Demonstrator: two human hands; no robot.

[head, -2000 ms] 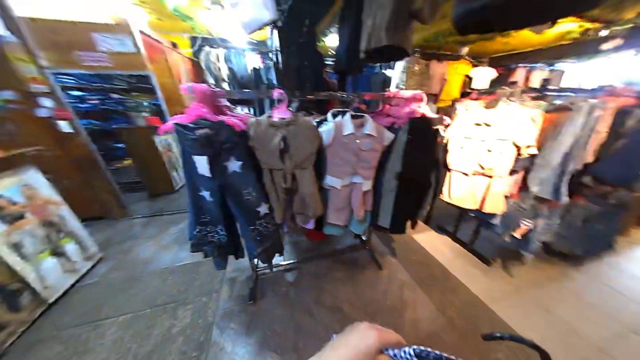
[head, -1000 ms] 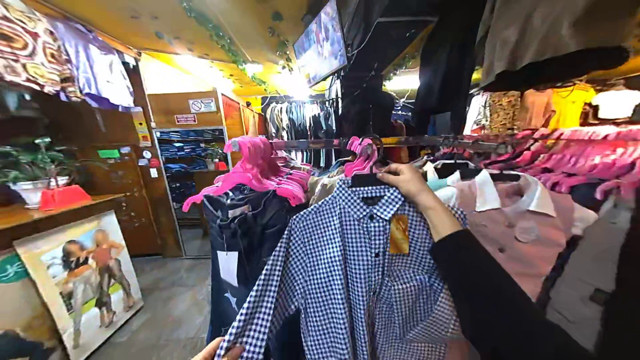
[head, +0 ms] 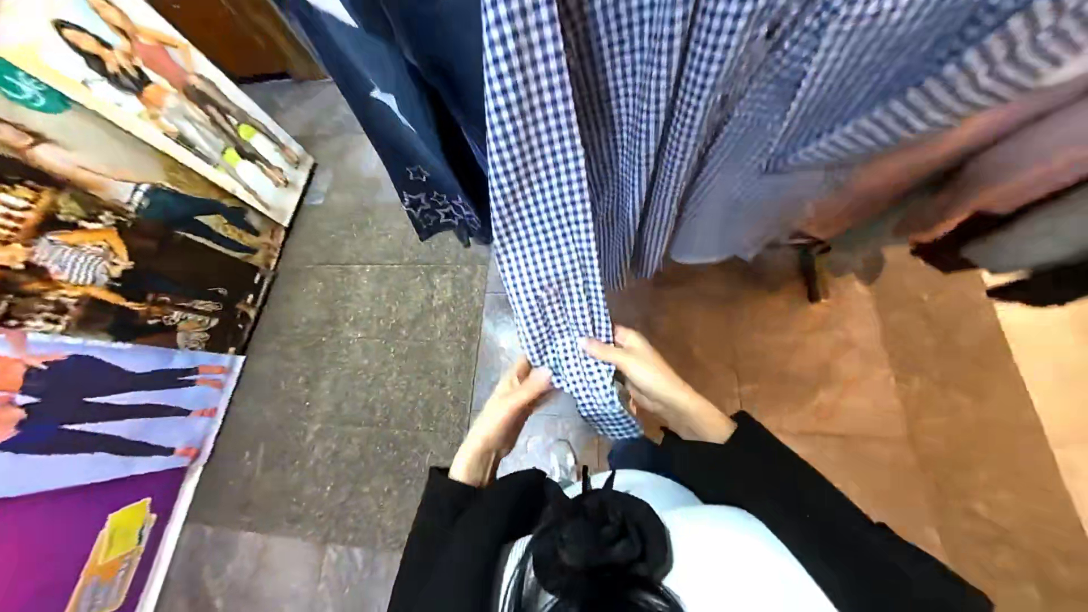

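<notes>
A blue and white gingham shirt (head: 671, 110) hangs at the top centre, one long sleeve (head: 544, 195) reaching down toward me. Near the cuff (head: 612, 412), my left hand (head: 506, 412) holds the sleeve's left edge between thumb and fingers. My right hand (head: 654, 382) grips the opposite edge, its thumb on top of the cloth and the other fingers partly hidden behind it. The shirt's collar and hanger are out of view.
Dark blue jeans with star designs (head: 433, 170) hang left of the shirt, and pink garments (head: 960, 161) hang to its right. Posters of people (head: 195, 93) stand along the left side. The floor has grey tiles (head: 365, 357) and brownish tiles (head: 816, 365).
My right hand has left the shirt's collar and moved down to the sleeve near the cuff, where my left hand also holds the cloth. The view has tilted sharply downward.
</notes>
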